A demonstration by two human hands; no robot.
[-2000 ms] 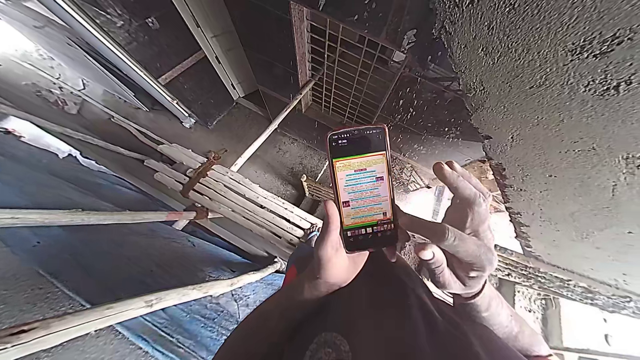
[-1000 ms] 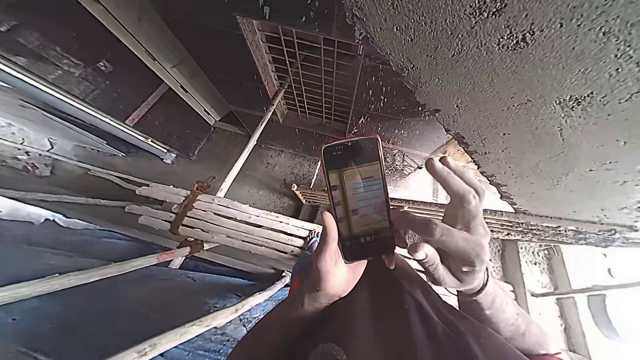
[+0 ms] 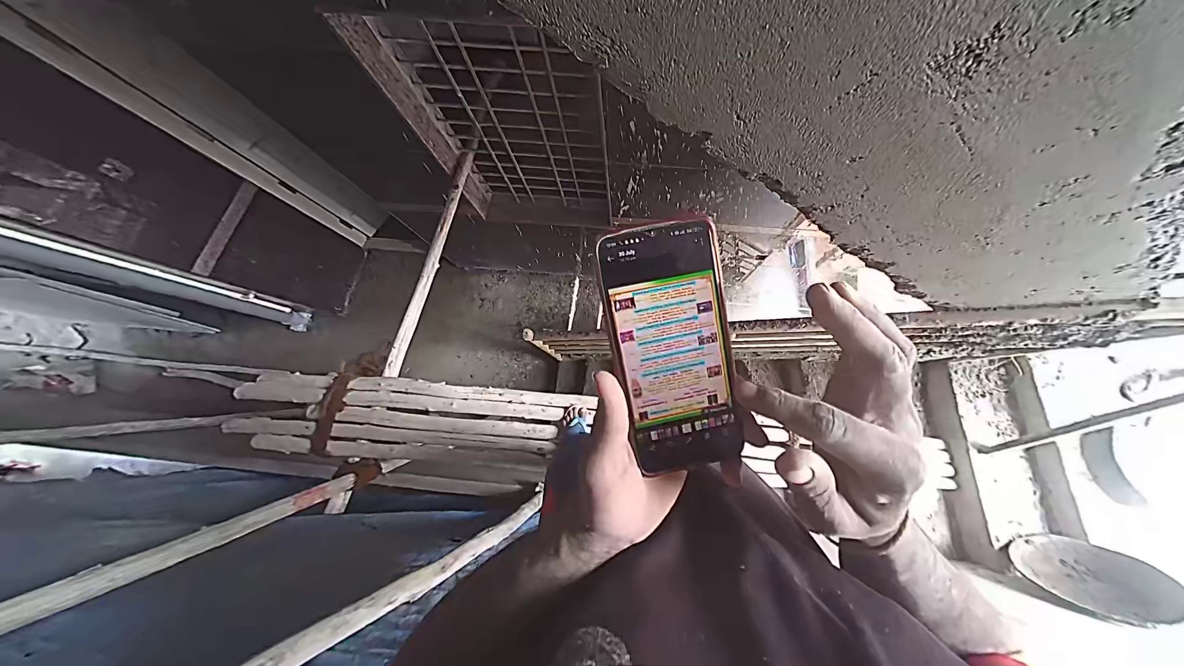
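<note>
A smartphone (image 3: 668, 342) in a reddish case stands tilted in the middle of the head view, its lit screen showing a coloured page with writing and small pictures. My left hand (image 3: 615, 472) holds it from below, the thumb along its left edge and fingertips showing at its right edge. To the right of the phone is my right hand (image 3: 856, 421), dusty, with its fingers apart and nothing held. Its index fingertip is close beside the phone's lower right edge; whether it touches cannot be told.
Lashed wooden poles (image 3: 444, 416) form a platform below and left, with slanting poles (image 3: 407, 597) nearby. Rough wet-looking plaster (image 3: 888, 139) fills the upper right. A metal grille (image 3: 527, 111) is at the top, and a round pan (image 3: 1096, 578) lies at lower right.
The view has turned, and the pan has come into sight. The phone's screen shows a full page now, where one second ago it showed a shifted or enlarged one. My left hand keeps its hold.
</note>
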